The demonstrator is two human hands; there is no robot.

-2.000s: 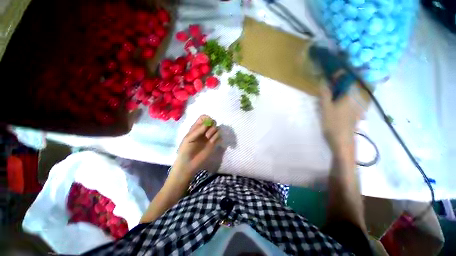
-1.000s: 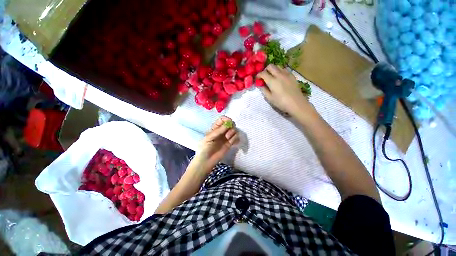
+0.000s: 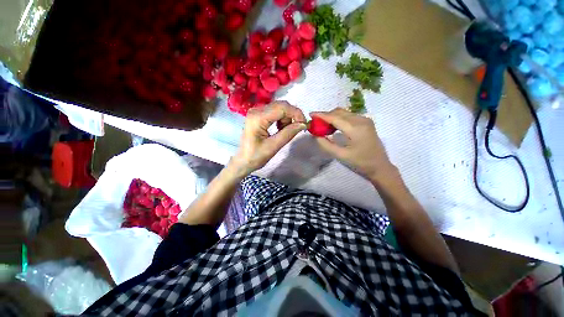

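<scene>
My right hand point(image 3: 355, 141) holds a red artificial strawberry point(image 3: 320, 126) between thumb and fingers above the white-covered table. My left hand point(image 3: 267, 134) meets it from the left, its thumb and fingertip pinched together at the strawberry's end. A small leaf cap point(image 3: 305, 124) is barely visible at the left fingertips. A heap of red strawberries point(image 3: 270, 67) lies beyond my hands. Green leaf caps lie in a clump point(image 3: 330, 30) and a smaller pile point(image 3: 361, 72) beside it.
A large box point(image 3: 206, 114) of red fruits stands left. The glue gun point(image 3: 491, 69) rests on cardboard point(image 3: 411, 38) at right, its black cord point(image 3: 527, 186) looping down. Blue balls point(image 3: 544, 37) lie at the upper right. A white bag point(image 3: 99, 212) with red fruits is below the table edge.
My right hand has moved from the heap back to my left hand and now has a strawberry. My left hand has risen slightly and turned towards it. The view has shifted.
</scene>
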